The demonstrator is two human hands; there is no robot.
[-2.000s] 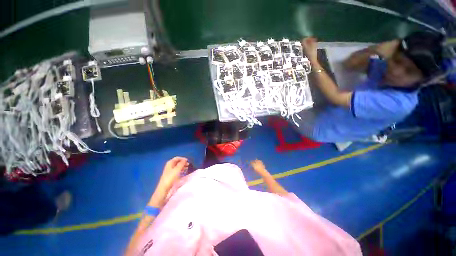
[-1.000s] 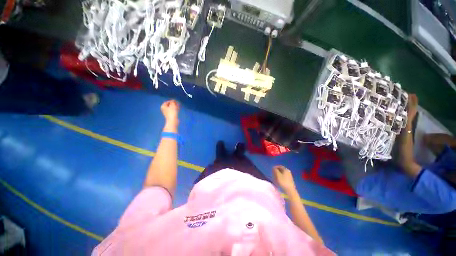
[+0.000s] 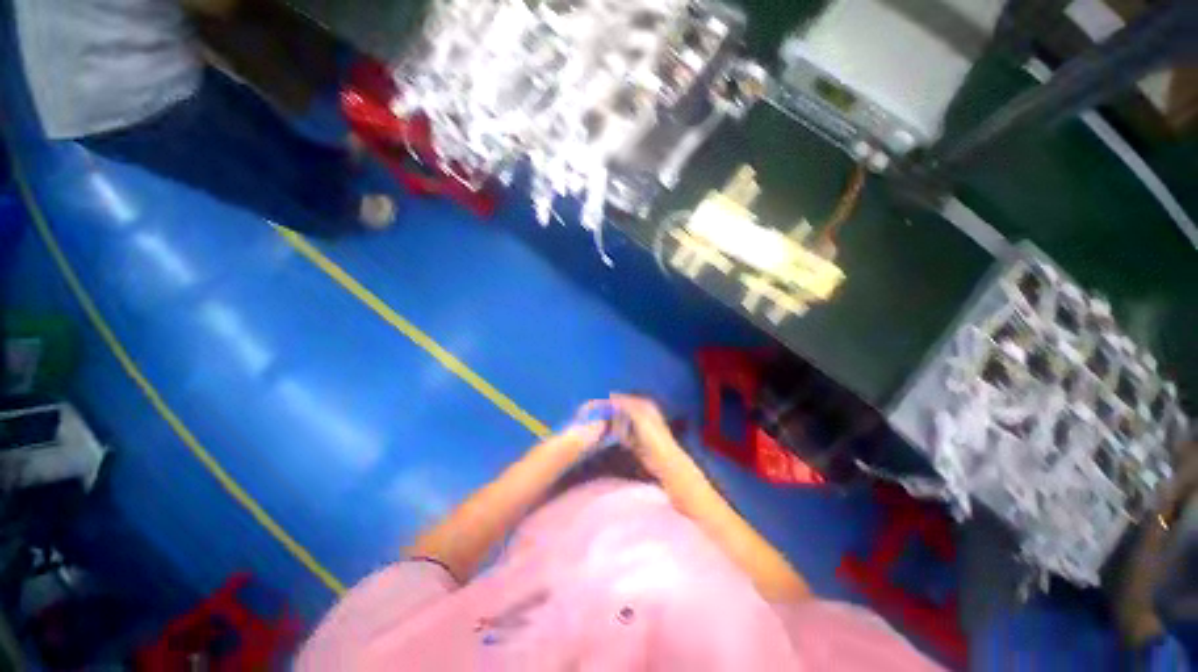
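Note:
My left hand [image 3: 594, 423] and my right hand [image 3: 636, 418] are together in front of my body, above the blue floor and away from the bench. A blue band shows at the left wrist, where the hands meet. The hands are small and blurred, and their fingers cannot be made out. Nearest on the dark green bench is the cream-yellow test fixture [image 3: 752, 250]. A tray of circuit boards with white cables [image 3: 565, 85] lies to its left. Another silvery tray [image 3: 926, 394] with rows of boards and cables lies to its right.
A silver-grey tester [image 3: 893, 66] stands behind the fixture. Red stools [image 3: 729, 400] are under the bench edge, and another red one [image 3: 217, 637] is at the lower left. A person in dark trousers [image 3: 250, 158] is at the upper left. Another person's arm [image 3: 1146, 565] is at the right tray.
My view has turned, so the bench now runs down to the right. My hands have come from apart to together in front of me. The person at the upper left shows more.

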